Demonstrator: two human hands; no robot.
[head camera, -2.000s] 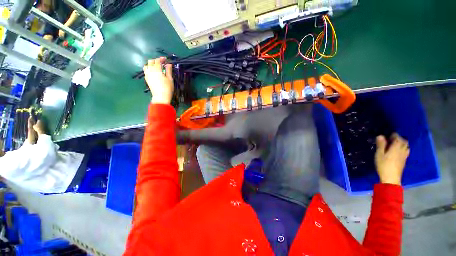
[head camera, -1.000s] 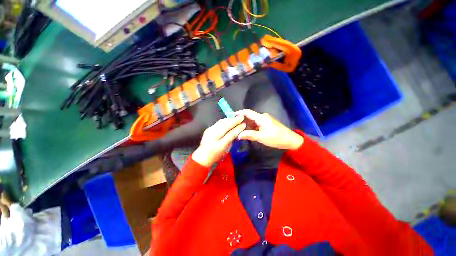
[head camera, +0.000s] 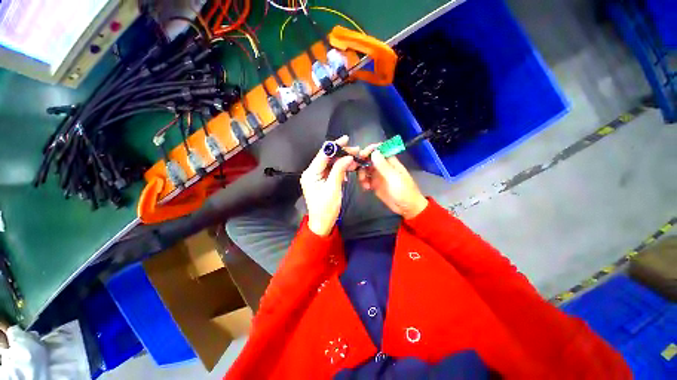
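Observation:
A short black cable assembly is held between my two hands above my lap. My left hand (head camera: 324, 185) holds a round open-faced connector (head camera: 331, 149) with its face toward me. A thin black lead with a small plug (head camera: 273, 172) sticks out to the left of that hand. My right hand (head camera: 393, 180) holds the part with a bright green piece (head camera: 390, 145), and a black end points right from it. The orange test strip (head camera: 230, 126) with its row of connectors lies along the bench edge, beyond my hands; neither hand touches it.
A pile of black cables (head camera: 126, 111) lies on the green bench left of the strip. The tester (head camera: 82, 37) is behind it. A blue bin (head camera: 519, 96) with black cables is at the right. A cardboard box (head camera: 178, 297) stands below the bench. A person's white sleeve (head camera: 44, 356) shows lower left.
The hands came together from the bench and the bin, holding a green-marked cable. They now sit slightly farther apart, showing the round connector face. The view has swung right.

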